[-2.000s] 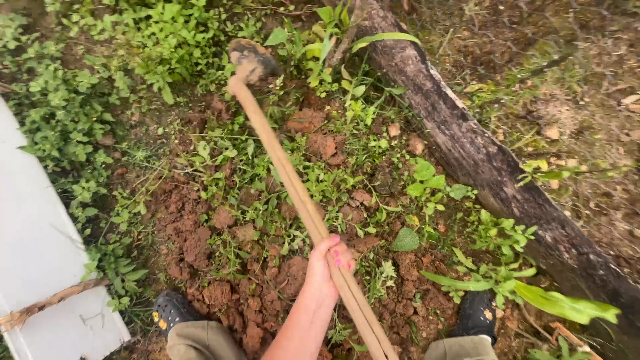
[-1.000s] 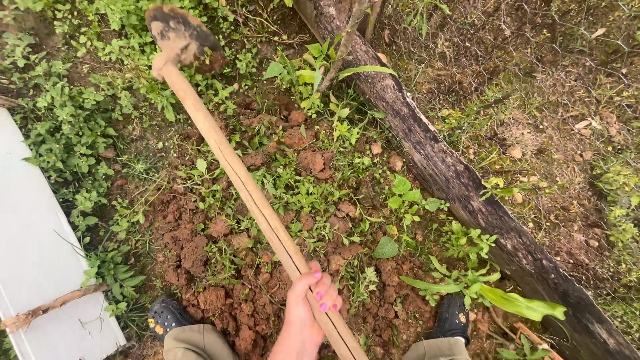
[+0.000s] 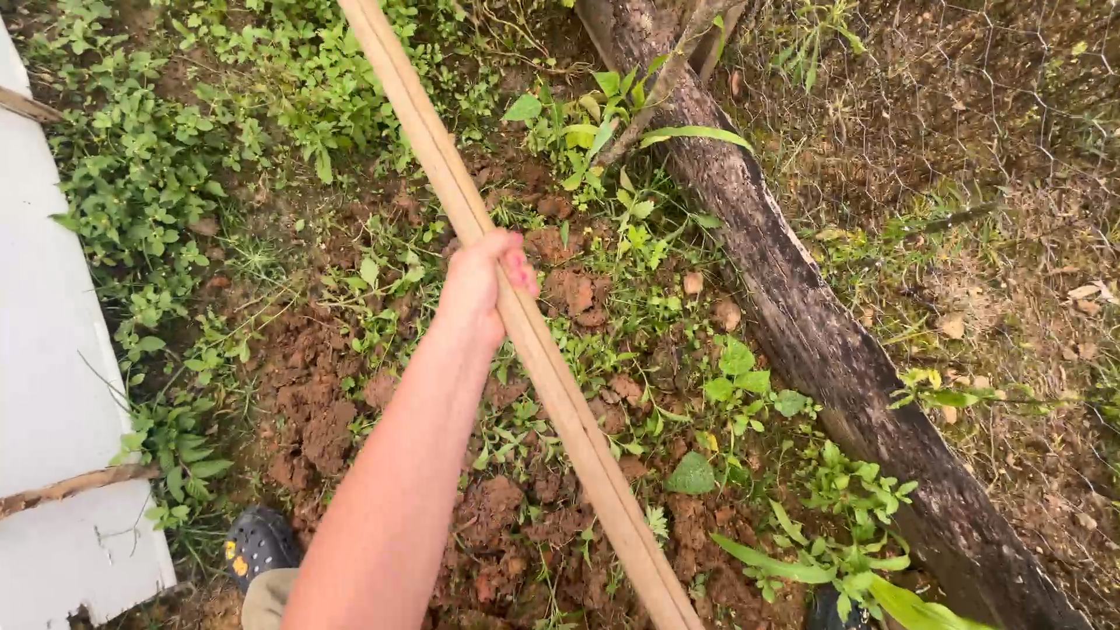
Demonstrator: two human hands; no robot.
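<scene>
My left hand [image 3: 488, 278] is closed around a long wooden tool handle [image 3: 569, 398], near the middle of the view. The handle slants from the top left to the bottom right, and both its ends lie outside the frame, with the tool's head out of sight. Pink nails show on the fingers at the handle's right side. Below the handle lies broken reddish-brown soil [image 3: 315, 411] with clods and small green weeds [image 3: 385, 271] in it. My right hand is not in view.
A weathered log [image 3: 814, 324] runs diagonally on the right, with wire mesh [image 3: 989, 79] beyond it. At the left lies a white panel [image 3: 52, 289] with sticks across it. A dark clog [image 3: 262, 542] shows at bottom left, part of another [image 3: 836, 608] at bottom right.
The handle has risen in view, and its mud-covered head, seen at the upper left in both earlier frames, has left the top of the frame. My left hand has stayed closed around it.
</scene>
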